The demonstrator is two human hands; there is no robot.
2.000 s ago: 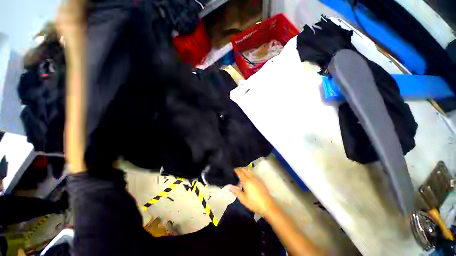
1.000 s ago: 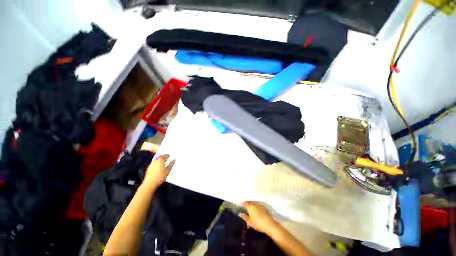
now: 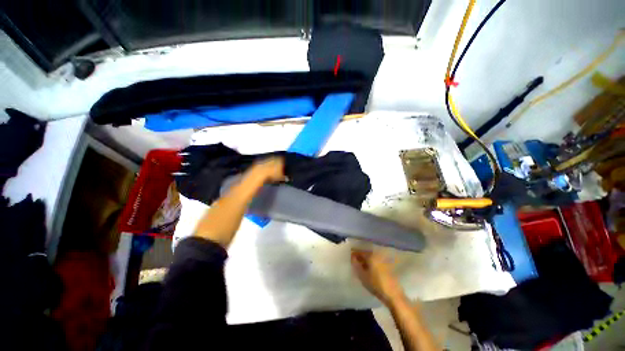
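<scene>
The grey padded board [image 3: 329, 218] lies diagonally above the white pressing table [image 3: 264, 301], its narrow end to the right. A black garment [image 3: 336, 171] is bunched behind and under it. My left hand [image 3: 267, 171] reaches over the board's left part to the black garment; its fingers are blurred and I cannot tell whether they grip cloth. My right hand [image 3: 370, 264] is just below the board's right part, blurred, its fingertips near the board's lower edge. The steam iron [image 3: 462, 211] with its orange-yellow handle rests at the right, untouched.
A brownish metal iron rest [image 3: 422, 171] lies behind the iron. A blue support arm [image 3: 322, 127] crosses behind the garment. A long black padded board [image 3: 226, 92] lies at the far edge. Red baskets [image 3: 147, 188] stand left and right. A steam hose [image 3: 450, 103] hangs at right.
My view has turned to the table. My left hand has moved from the table's left edge to over the board and garment. My right hand has moved up close to the board.
</scene>
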